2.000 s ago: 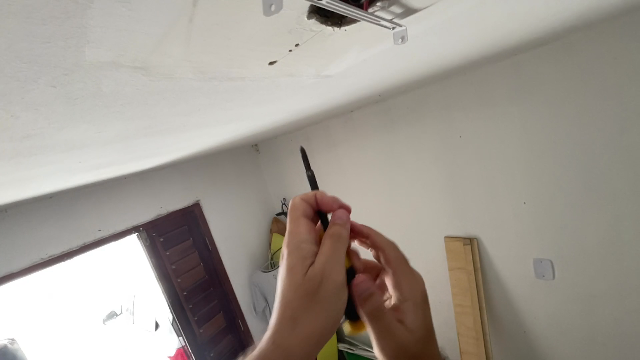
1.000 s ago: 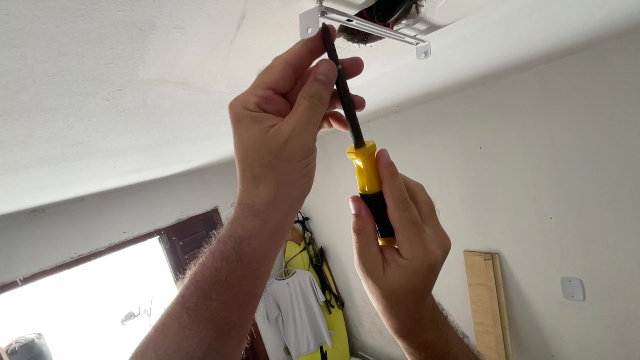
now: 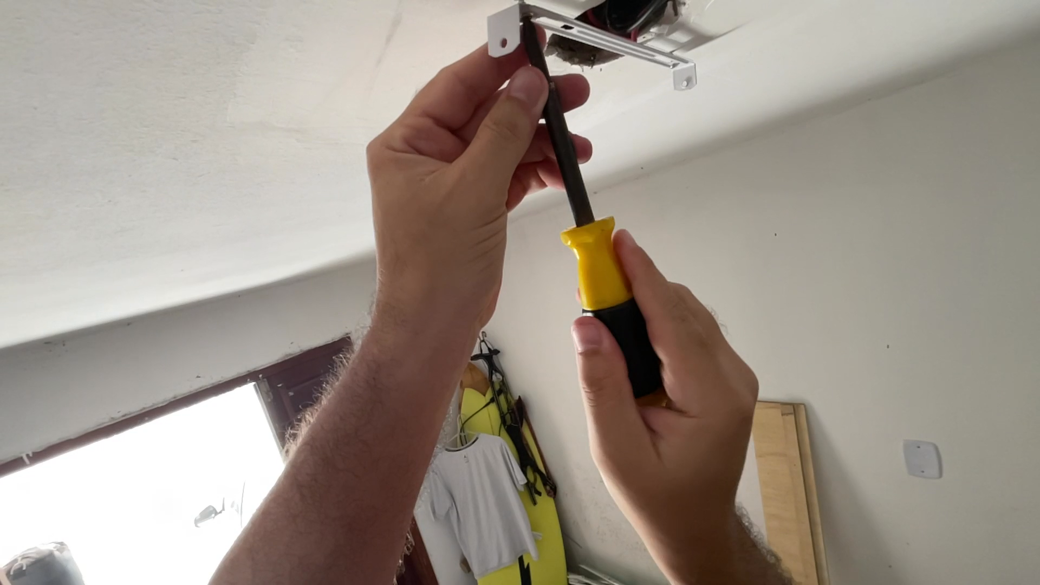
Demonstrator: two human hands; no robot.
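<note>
A screwdriver (image 3: 603, 264) with a yellow and black handle and a dark shaft points up at the ceiling. My right hand (image 3: 674, 390) is closed around its handle. My left hand (image 3: 463, 171) pinches the upper shaft between thumb and fingers, close below the bracket. The tip is at the left end of a white slotted metal bracket (image 3: 605, 39), beside its bent tab; whether it sits in a screw cannot be told. The bracket spans a rough hole (image 3: 581, 50) in the ceiling, where dark material shows.
Below and behind my arms, a grey T-shirt (image 3: 485, 504) hangs on a hanger before a yellow surfboard (image 3: 548, 520). Wooden boards (image 3: 784, 479) lean on the right wall near a white wall plate (image 3: 922, 459). A bright window (image 3: 146, 487) with a dark wooden frame is at lower left.
Two seconds ago both hands held the screwdriver below the bracket. It has since risen to the bracket's left end, my left hand on the shaft and my right hand on the handle.
</note>
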